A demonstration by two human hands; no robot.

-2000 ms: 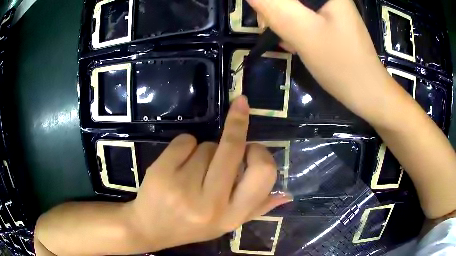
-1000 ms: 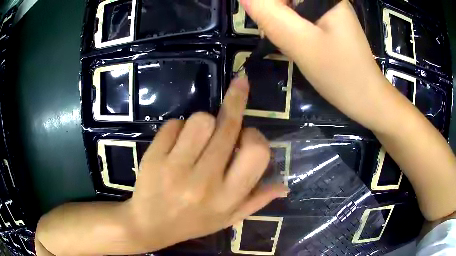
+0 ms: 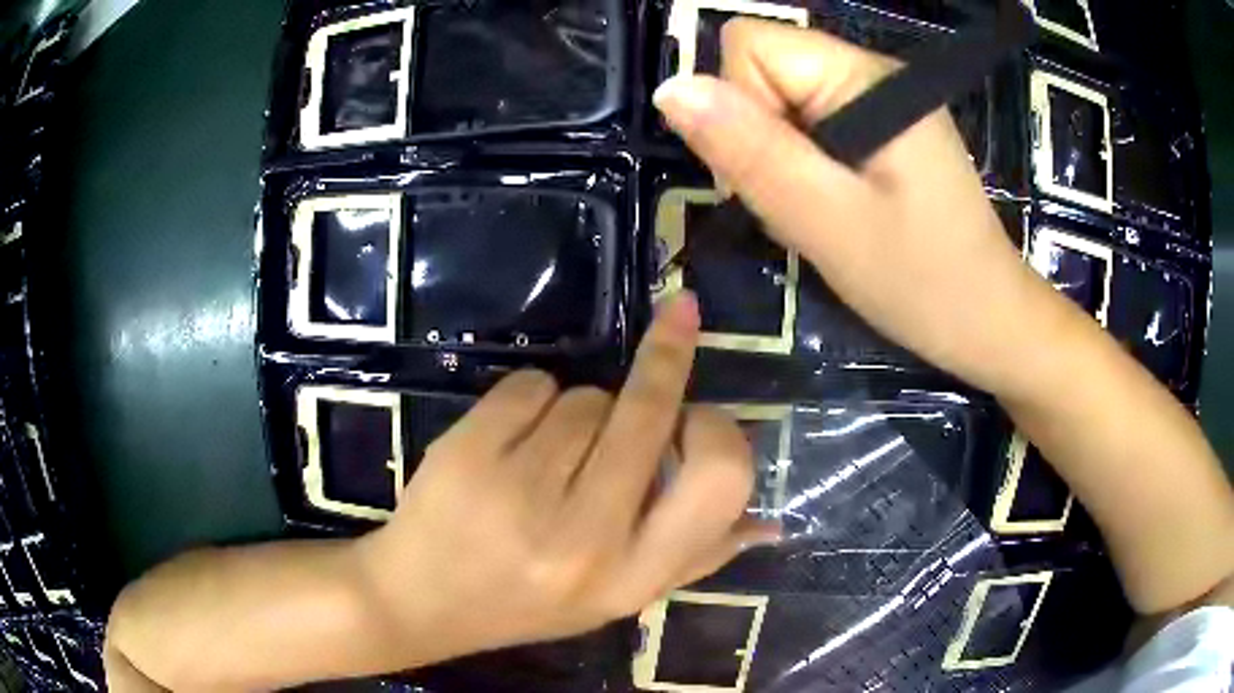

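Observation:
My right hand (image 3: 839, 176) grips a black pen-like tool, likely tweezers (image 3: 927, 84). Its dark tip points at the left side of a pale frame (image 3: 747, 341) in a pocket of the black tray (image 3: 453, 363). My left hand (image 3: 568, 521) has its index fingertip on the lower left of that same frame. Its other fingers are curled, with the clear carrier sheet (image 3: 880, 542) pinched at the thumb. The sheet carries rows of tiny strips and lies over the lower pockets. Any strip at the tool tip is too small to tell.
More pale frames sit in tray pockets at left (image 3: 395, 271), at right (image 3: 1110, 136) and below my left hand (image 3: 748, 643). The dark-green work surface (image 3: 163, 339) shows left of the tray. Part of another black tray (image 3: 27, 542) is at the far left edge.
The view has shifted, so the tray appears further right and slightly lower. My left index fingertip has moved down the frame's left side. More of my right hand and the tool now shows.

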